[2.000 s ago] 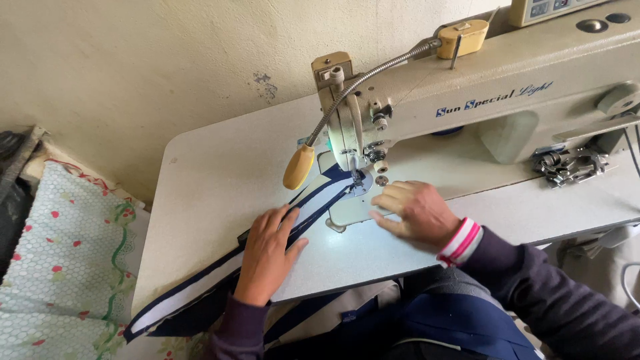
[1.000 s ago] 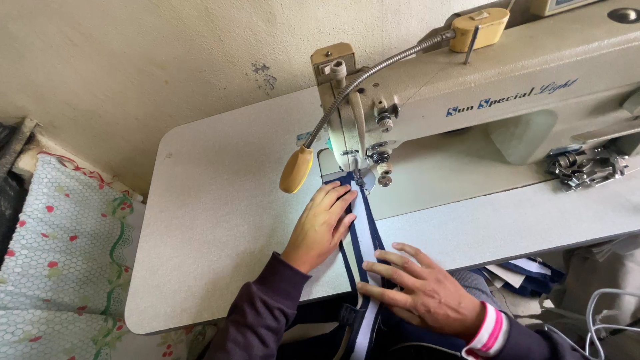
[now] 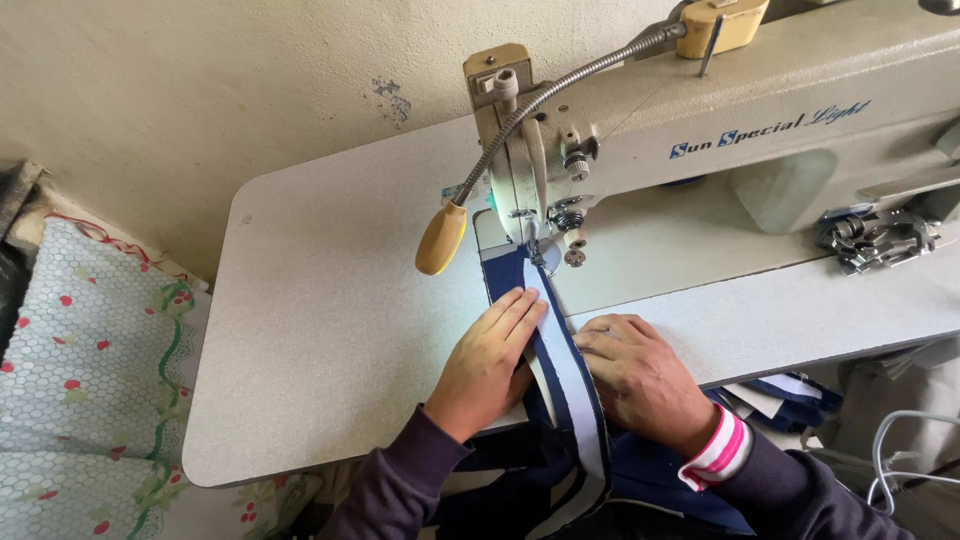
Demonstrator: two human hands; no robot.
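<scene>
A navy fabric strip with a pale band (image 3: 570, 367) runs from under the presser foot (image 3: 535, 251) of an industrial sewing machine (image 3: 637, 127) down over the table's front edge. My left hand (image 3: 487, 360) lies on the fabric just in front of the foot, fingers fairly straight and close together, pressing it flat. On the strip's right side, my right hand (image 3: 637, 375) has its fingers curled at the fabric edge, with the fingertips partly hidden. More navy cloth hangs below, toward my lap.
A flexible-neck lamp (image 3: 441, 238) hangs left of the needle area. Metal attachments (image 3: 877, 236) sit on the right of the machine bed. Cloth pieces (image 3: 787, 397) lie below the table's front edge. A patterned cloth (image 3: 97, 360) is at far left, beside the wall (image 3: 225, 90).
The strip lay leftward across the table at first and now runs toward me. My right hand has come from beside the needle area to the strip's right edge, its spread fingers now curled.
</scene>
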